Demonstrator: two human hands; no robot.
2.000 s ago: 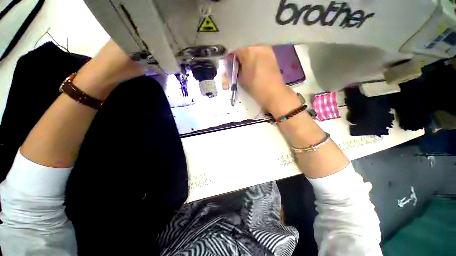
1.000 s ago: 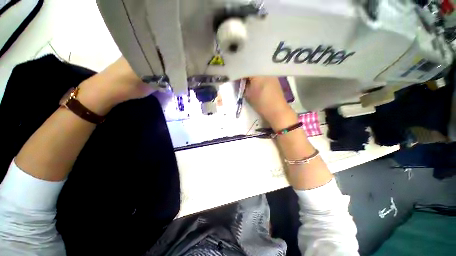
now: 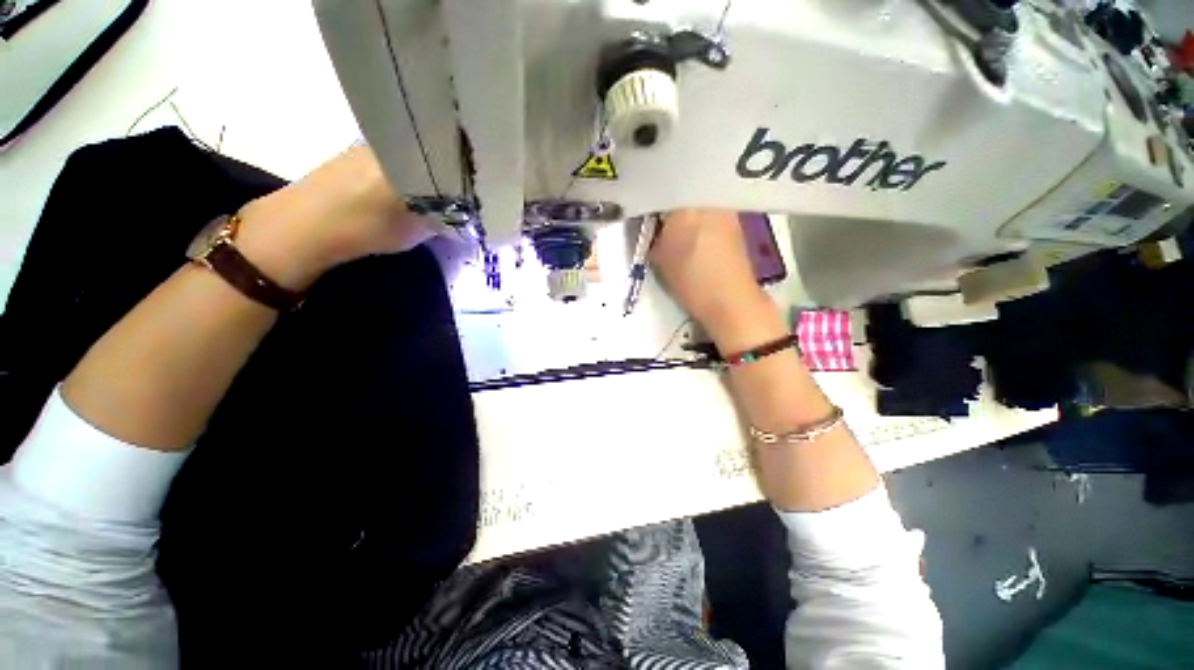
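Observation:
A large black fabric panel [image 3: 327, 484] lies left of the needle and hangs over the table's front edge. My left hand [image 3: 347, 210] rests on it beside the lit presser foot and needle [image 3: 492, 268]; its fingertips are hidden behind the machine head. My right hand [image 3: 694, 255] is right of the needle, its fingers mostly hidden under the machine arm. A slim metallic tool, perhaps thread snips [image 3: 639, 266], points down from my right hand. A long narrow black strip [image 3: 589, 372] lies across the table in front of the needle.
The white brother machine [image 3: 838, 105] spans the top. A purple phone [image 3: 763, 249] lies under its arm. A pink-and-white checked cloth [image 3: 825, 340] and black fabric scraps [image 3: 923, 360] lie to the right. Black ribbons [image 3: 79, 79] are at far left.
The view has shifted, so the machine sits lower and more of its top shows than two seconds ago. Both hands stay in about the same places by the needle.

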